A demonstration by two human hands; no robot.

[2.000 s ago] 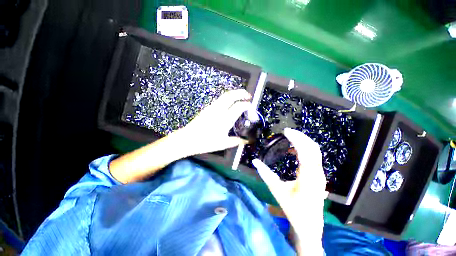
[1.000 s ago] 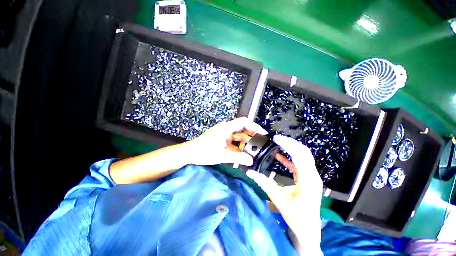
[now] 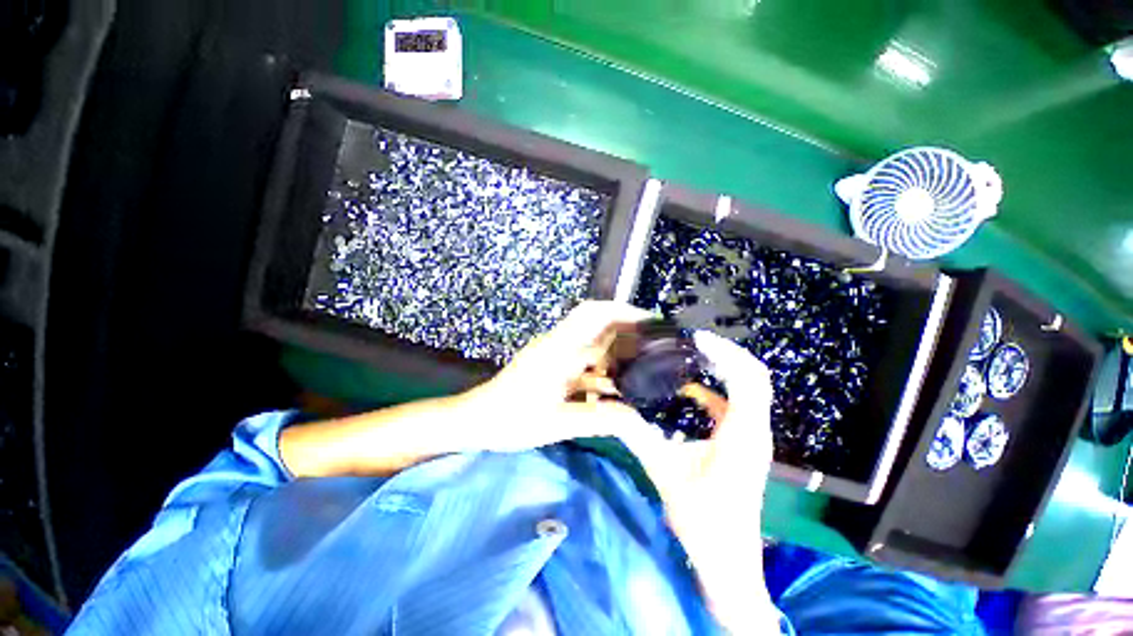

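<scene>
A dark round housing [image 3: 656,363] is held between my two hands over the near left corner of the middle tray. It is blurred, and its inside cannot be made out. My left hand [image 3: 555,379] grips its left side with bent fingers. My right hand [image 3: 727,422] grips its right side, with fingers partly hidden. Small dark pieces [image 3: 814,342] lie loose in the middle tray. Small silver pieces [image 3: 466,242] cover most of the left tray's floor.
A right tray [image 3: 963,528] holds several silver-patterned discs [image 3: 988,441]. A white fan [image 3: 919,203] stands behind the middle tray. A white counter [image 3: 423,59] sits behind the left tray. Black bins [image 3: 44,224] are at the far left. White strips edge the middle tray.
Two seconds ago my hands were apart, each with a dark round part; they came together and still are. Since a second ago the housing has turned and its silvery side no longer shows clearly.
</scene>
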